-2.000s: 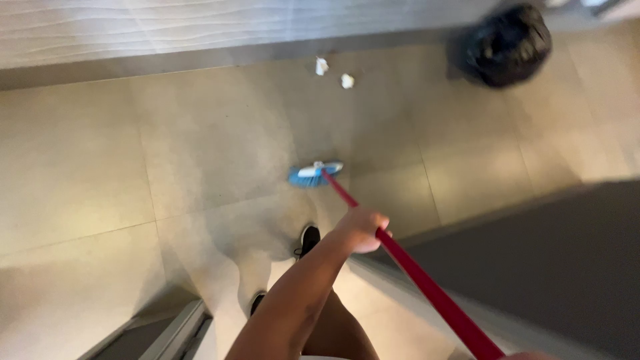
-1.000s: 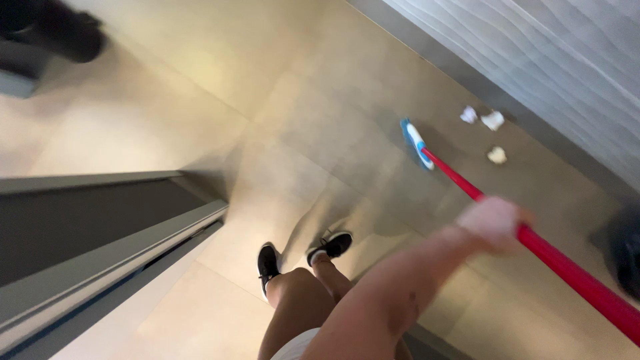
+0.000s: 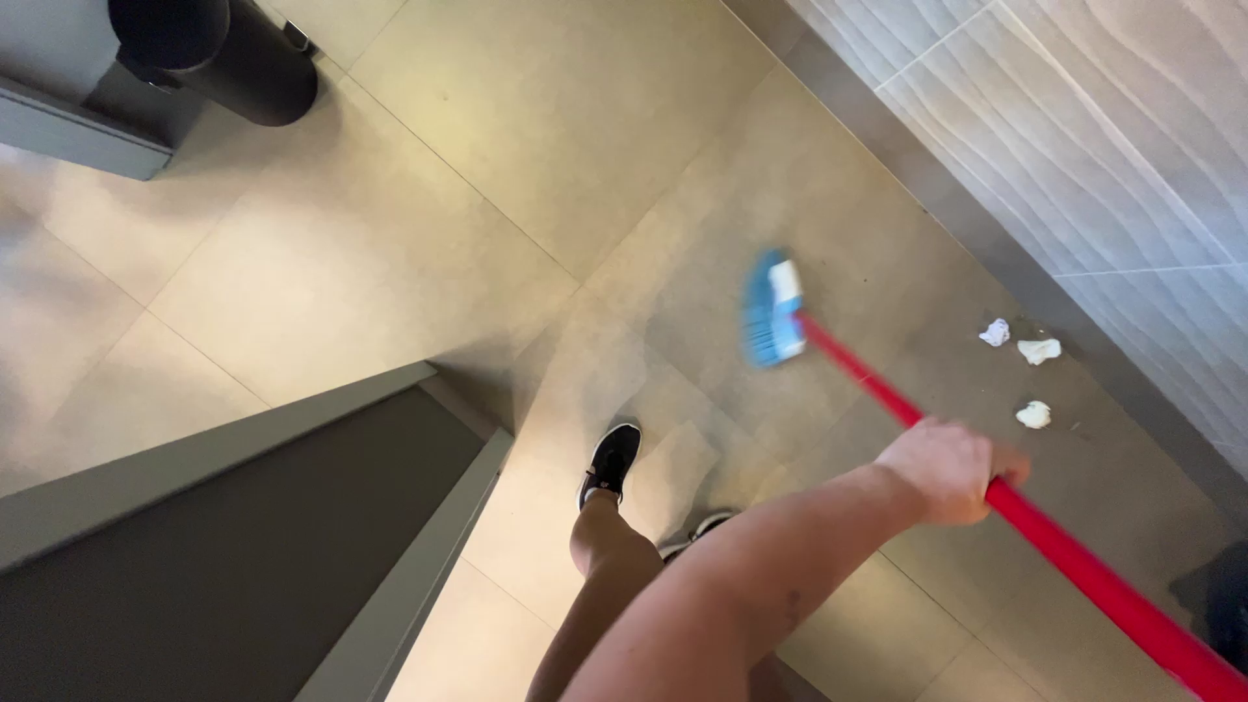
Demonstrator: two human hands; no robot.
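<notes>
My left hand (image 3: 951, 473) is closed around the red handle (image 3: 1082, 575) of a broom, partway along it. The handle runs from the lower right up to the broom head (image 3: 775, 307), whose blue bristles are blurred against the floor. Three crumpled white pieces, perhaps paper, lie to the right of the head: one (image 3: 994, 332) beside another (image 3: 1039, 351), and a third (image 3: 1033, 414) a little below. The broom head touches none of them. My right hand is out of view, as is the handle's upper end.
A tiled wall (image 3: 1053, 127) with a dark base strip (image 3: 936, 195) borders the floor at the right. Grey panels (image 3: 244, 546) stand at the lower left. A black bin (image 3: 253, 73) is at the upper left, and a dark object (image 3: 1228, 595) at the right edge.
The view has turned strongly since the oldest frame. Since one second ago, the broom head has moved farther from the white pieces. My right hand, partly visible two seconds ago, is out of view.
</notes>
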